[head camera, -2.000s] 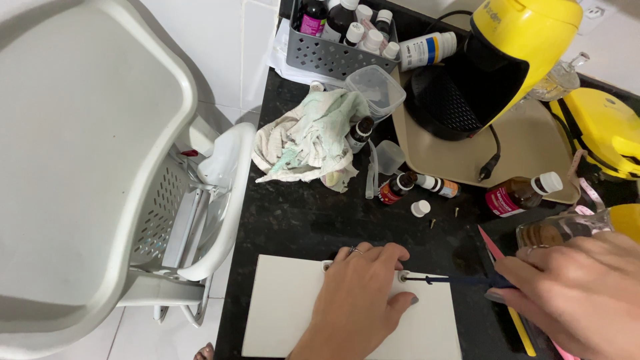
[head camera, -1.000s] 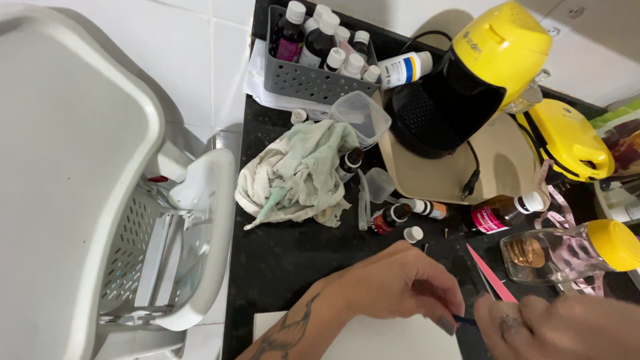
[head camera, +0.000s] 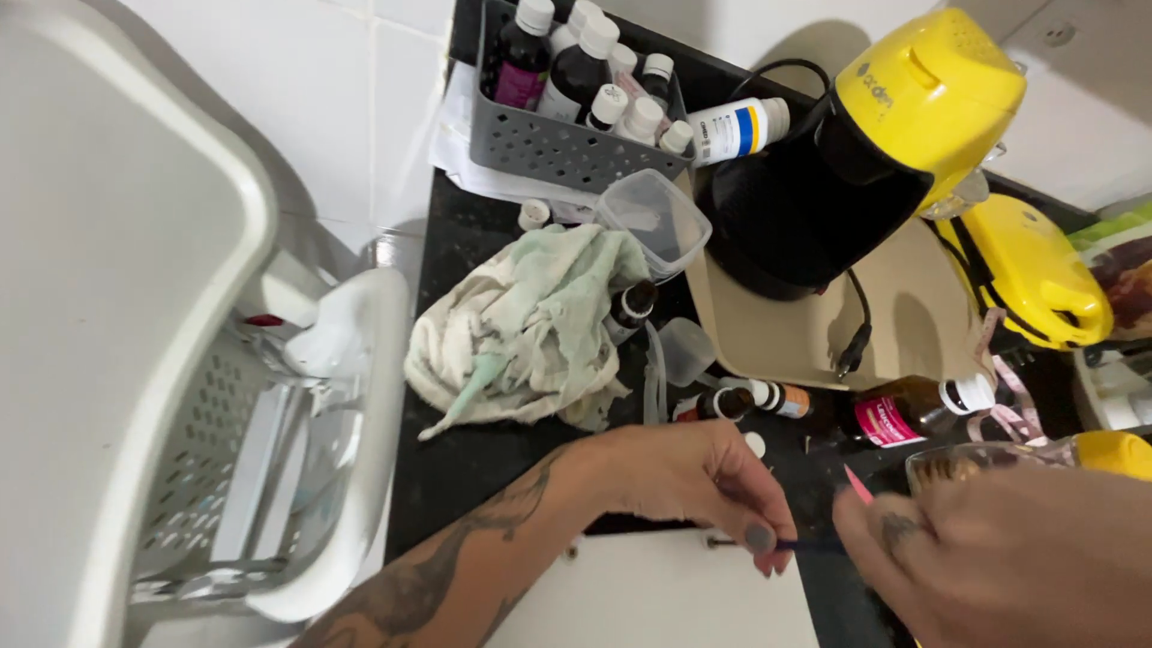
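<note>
My left hand (head camera: 720, 495) pinches the dark, thin shaft of a small tool, perhaps a screwdriver (head camera: 810, 545), between thumb and fingers. The metal end of that tool meets a small fitting near the upper edge of a white board (head camera: 666, 594). My right hand (head camera: 981, 549), blurred, is closed around the tool's other end, which it hides. A second small metal fitting (head camera: 571, 551) sits in the board left of my left hand. The pink pointed object (head camera: 859, 486) shows just behind my right fingers.
A crumpled cloth (head camera: 531, 324), a grey basket of bottles (head camera: 576, 144) and a clear plastic container (head camera: 657, 220) lie beyond. A yellow coffee maker (head camera: 927, 99) stands on a beige tray (head camera: 774, 351). Brown bottles (head camera: 900, 418) lie near my hands. A white plastic chair (head camera: 117, 315) stands left.
My left hand has come off the board's surface, where it was pressed two seconds ago, and now holds the tool's shaft. My right hand has stayed around the tool's far end.
</note>
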